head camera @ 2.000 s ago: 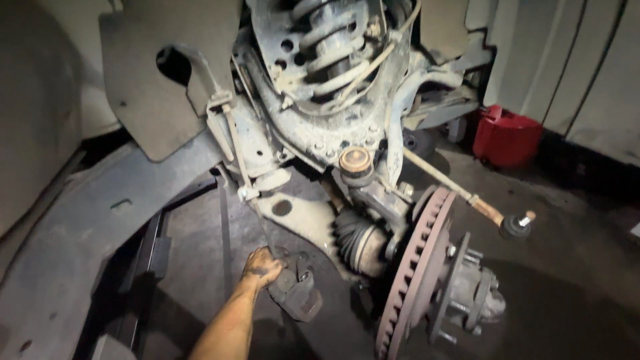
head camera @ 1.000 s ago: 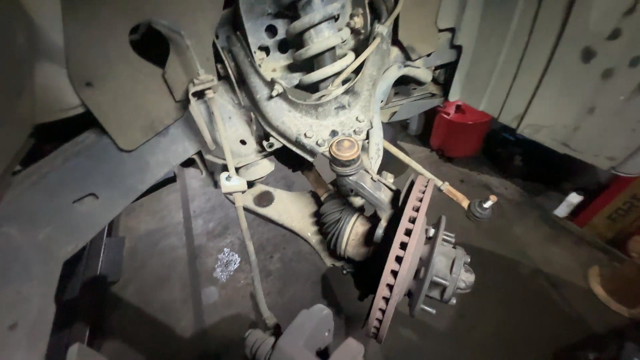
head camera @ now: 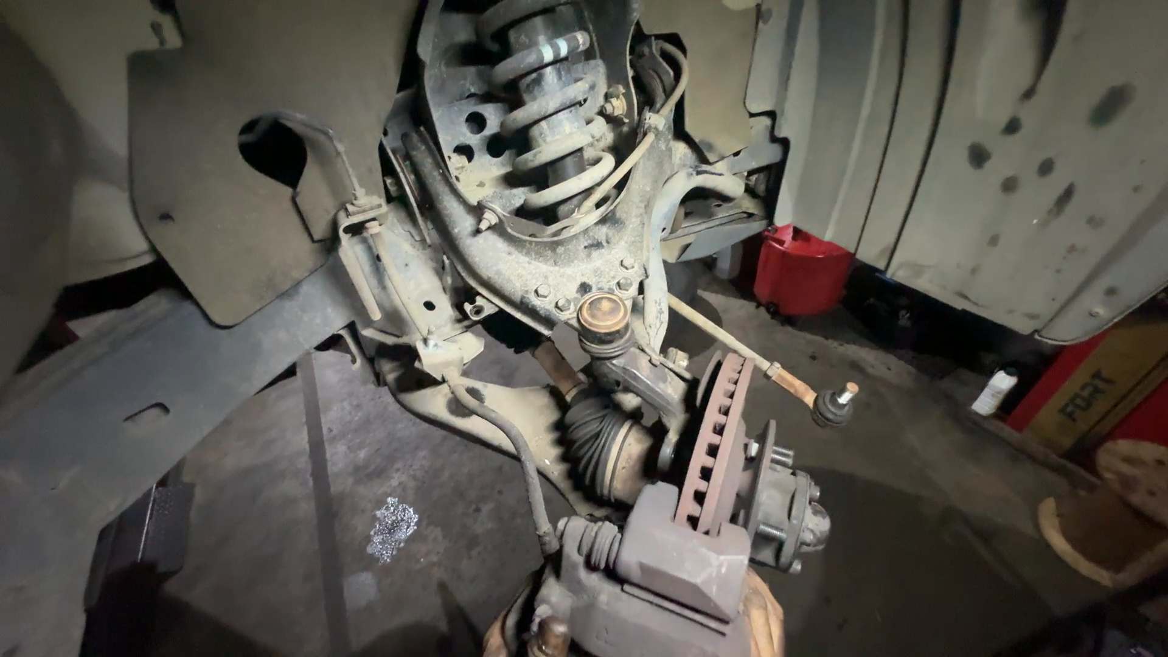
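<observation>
Both my hands hold a grey brake caliper [head camera: 662, 566] at the bottom edge of the view, with its open side at the lower rim of a rusty vented brake disc [head camera: 716, 443]. My left hand [head camera: 506, 630] is mostly hidden at the caliper's left end. On its right end lies my right hand [head camera: 765, 616], partly behind the metal. A brake hose [head camera: 506, 424] runs from the caliper up to a bracket. Left of the disc are a ribbed CV boot [head camera: 598, 447] and a ball joint [head camera: 604, 315]. The wheel hub [head camera: 789, 520] with studs is to the right.
A coil spring [head camera: 561, 119] stands above the upper control arm [head camera: 547, 260]. The tie rod [head camera: 744, 347] juts out to the right, its end free. Farther back are a red container [head camera: 803, 269] and a white bottle [head camera: 995, 392]. A frame rail [head camera: 164, 392] crosses at left.
The caliper, low beside the CV boot with one hand on it two seconds ago, has come up to the disc's lower rim. Both hands are now on it.
</observation>
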